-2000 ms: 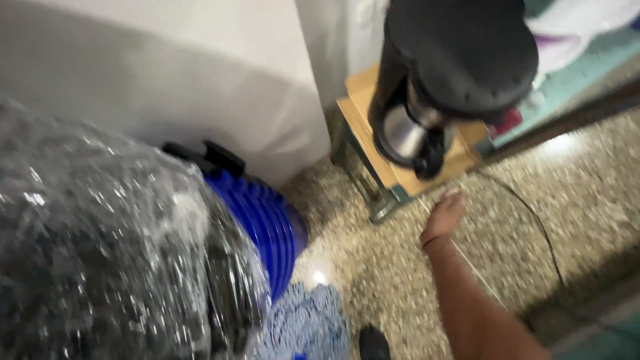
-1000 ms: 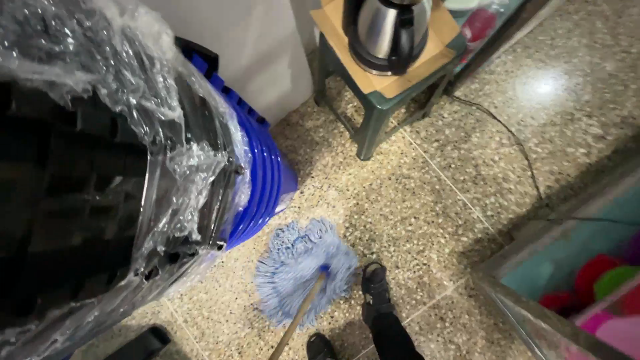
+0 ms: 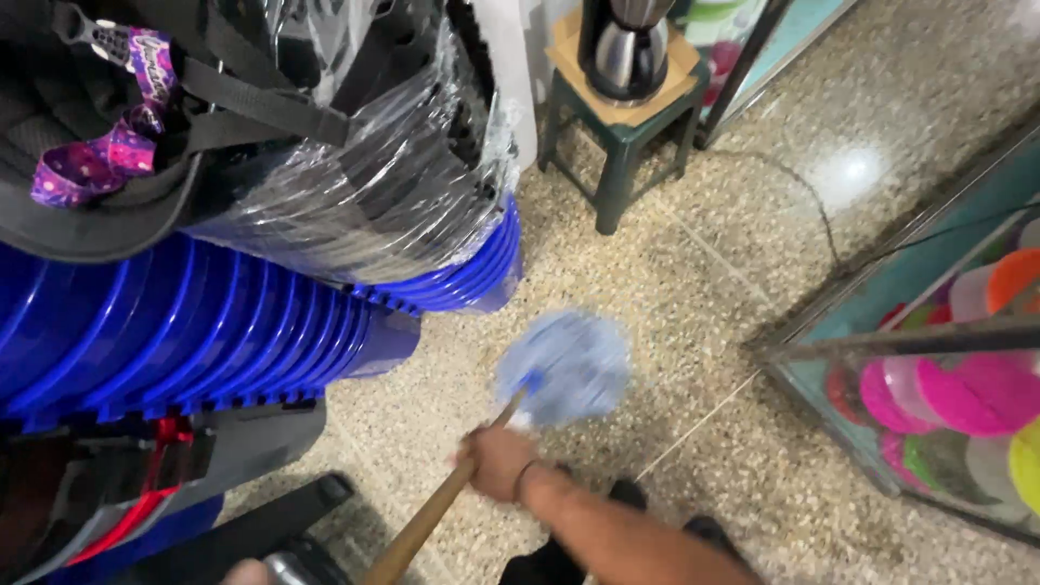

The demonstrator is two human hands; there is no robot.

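Observation:
My right hand (image 3: 500, 461) is closed around the wooden handle (image 3: 431, 520) of a mop, a short way above its blue socket. The light blue string mop head (image 3: 569, 366) lies spread on the speckled floor, blurred. At the bottom edge, part of my left hand (image 3: 248, 573) shows beside a dark object with a shiny metal part; its grip is mostly cut off by the frame.
Stacked blue plastic tubs (image 3: 244, 325) and plastic-wrapped black goods (image 3: 390, 162) stand at left. A green stool (image 3: 621, 150) bears a coffee maker (image 3: 630, 61). A cable (image 3: 812, 195) crosses the floor towards a glass display case (image 3: 821, 406) at right.
My right hand, not in view one second ago, is now on the mop handle. The view has swung, and more stacked tubs show at left.

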